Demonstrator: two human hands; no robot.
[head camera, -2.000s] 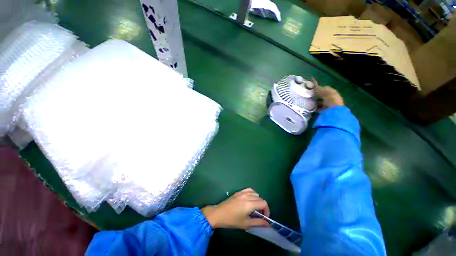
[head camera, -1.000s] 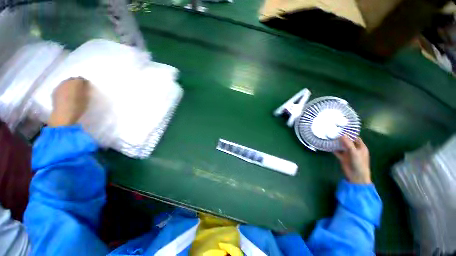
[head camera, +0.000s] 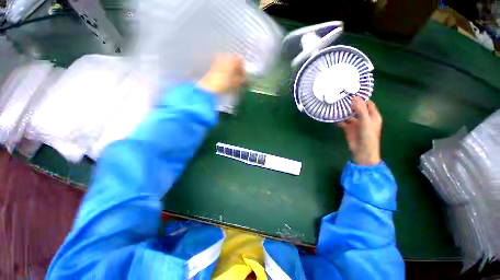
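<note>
My right hand (head camera: 364, 128) grips the lower right rim of a white mini fan (head camera: 334, 85). The fan's ribbed round grille faces up toward me, and its flat oval clip base (head camera: 313, 41) points to the upper left. My left hand (head camera: 223, 74) holds a translucent bubble bag (head camera: 192, 38), blurred by motion, left of the fan. The bag and the fan's base are close; I cannot tell if they touch. The label strip (head camera: 259, 158), dark squares at its left and blank white at its right, lies on the green bench below the hands.
Stacked bubble bags (head camera: 93, 104) lie at the left. A stack of clear plastic bags (head camera: 471, 180) is at the right edge. A metal upright (head camera: 94, 22) stands at the upper left. The near bench edge (head camera: 236, 225) runs by my body. A pink-red sack (head camera: 41, 213) is at lower left.
My left hand has moved right from the stack with a bubble bag in it. My right hand has raised the fan and moved it up and left in view. The strip stays on the bench.
</note>
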